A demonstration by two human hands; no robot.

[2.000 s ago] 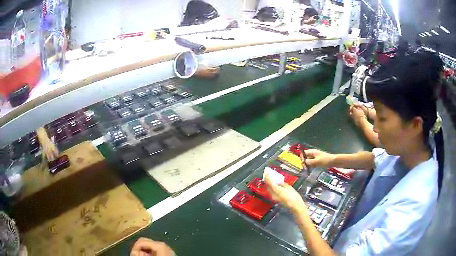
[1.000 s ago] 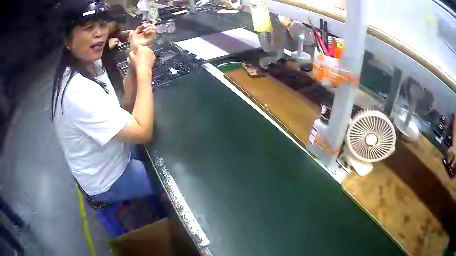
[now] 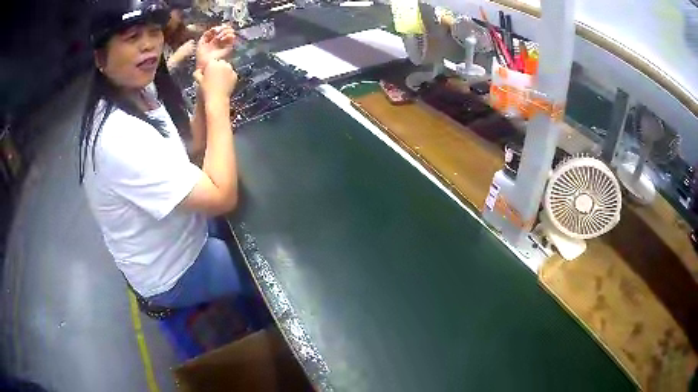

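Neither my left hand nor my right hand is in the picture. The green bench top (image 3: 360,230) lies nearest in front of me, with a worn, shiny strip along its left edge. A small round white desk fan (image 3: 583,200) stands at the right beside a white post (image 3: 542,122). A stained wooden board (image 3: 620,295) lies beyond the fan, and a second wooden board (image 3: 428,138) lies along the bench centre with a small reddish-dark item (image 3: 396,93) near its far end.
A person in a white T-shirt (image 3: 145,191) sits at the left edge, hands raised together. Dark trays (image 3: 264,92) and a pale board (image 3: 340,53) lie farther back. A holder with pens (image 3: 514,80) is by the post. A brown box (image 3: 229,367) stands at lower left.
The view has swung left from the neighbour with red handsets to this other bench end. My hand, seen at the bottom two seconds ago, is out of the picture. The fan now appears slightly farther right.
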